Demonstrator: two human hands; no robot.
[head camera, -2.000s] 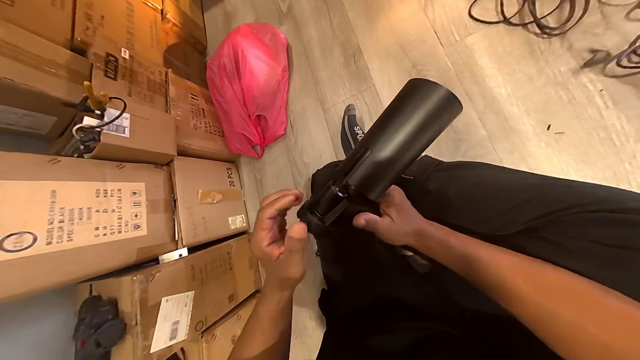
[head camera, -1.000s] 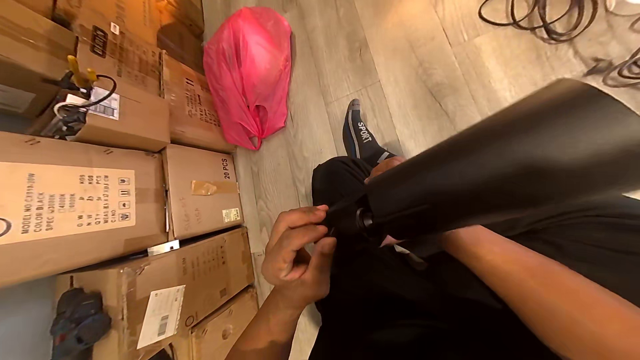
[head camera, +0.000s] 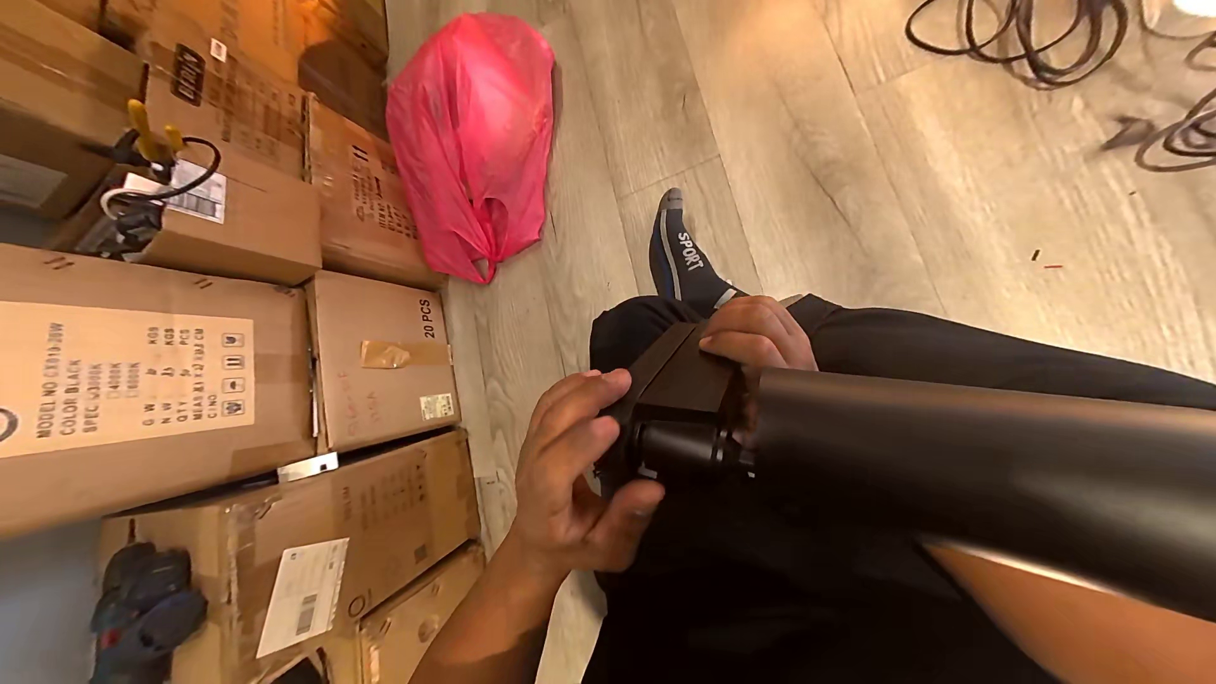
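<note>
A black cylindrical fixture (head camera: 969, 465), which looks like a track or spot light, lies across my lap and runs out of view at the right. Its mounting base (head camera: 679, 380) is at the left end, joined to the tube by a short black swivel joint (head camera: 686, 444). My left hand (head camera: 589, 465) holds the edge of the base between fingers and thumb. Fingers of my right hand (head camera: 760, 332) grip the far side of the base; the tube hides the rest of that hand and part of its forearm.
Stacked cardboard boxes (head camera: 380, 380) fill the left side. A power tool (head camera: 142, 608) and yellow-handled pliers (head camera: 152, 133) rest among them. A pink plastic bag (head camera: 475, 133) stands on the wood-look floor. Black cable coils (head camera: 1035, 38) lie at the upper right, and a socked foot (head camera: 686, 252) is ahead.
The tube has swung from pointing up and right to lying toward the right. My left hand was apart from the fixture two seconds ago and now holds its base; my right fingers have moved onto the base.
</note>
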